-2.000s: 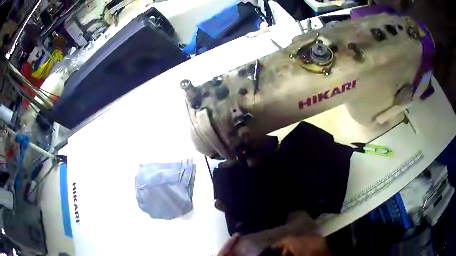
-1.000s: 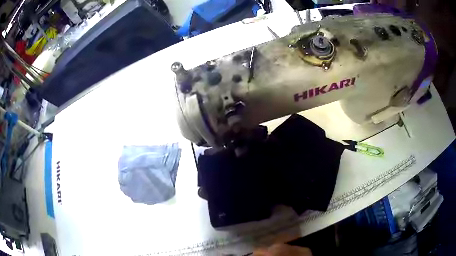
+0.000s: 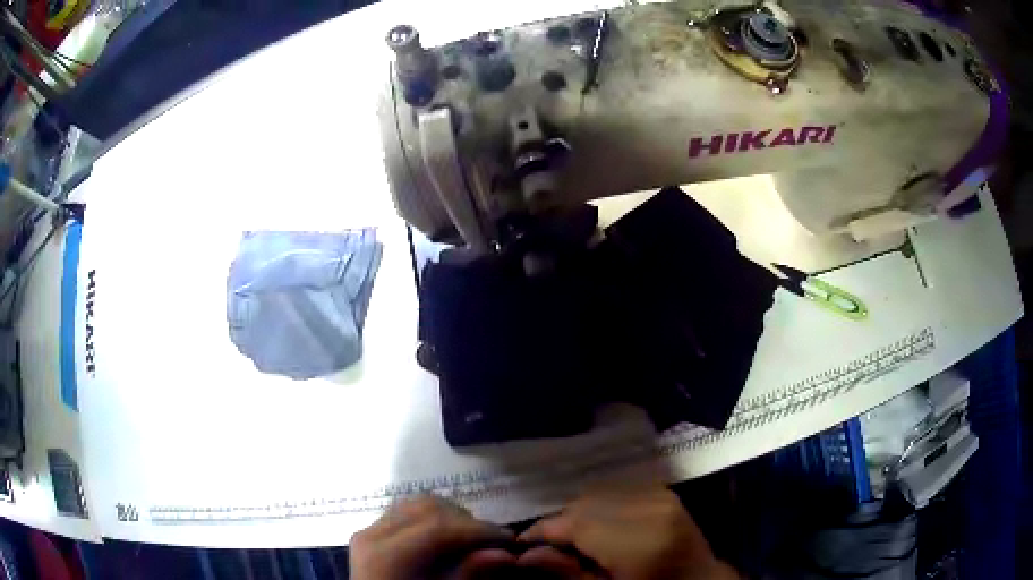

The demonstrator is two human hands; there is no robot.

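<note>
My left hand (image 3: 421,539) and my right hand (image 3: 623,530) are at the bottom edge, partly cut off. Their curled fingers meet and pinch a dark fabric piece (image 3: 519,526), of which only a sliver shows between them. A stack of dark pieces (image 3: 521,363) lies under the needle end of the cream HIKARI sewing machine (image 3: 634,102); the needle itself is hidden. Grey-blue pieces with rounded corners (image 3: 300,304) lie in a small stack left of the needle. A brownish blur crosses the table just below the dark stack.
Thread snips with a bright green handle (image 3: 833,297) lie right of the dark stack. A printed ruler (image 3: 838,385) runs along the table's front edge. A blue crate (image 3: 838,462) holding white packets (image 3: 923,442) stands below at the right. A dark padded shape lies beyond the table's far left edge.
The view has tilted down, so the machine and cloth sit higher in the picture. Both hands now show together at the bottom; earlier they were lower and more cut off.
</note>
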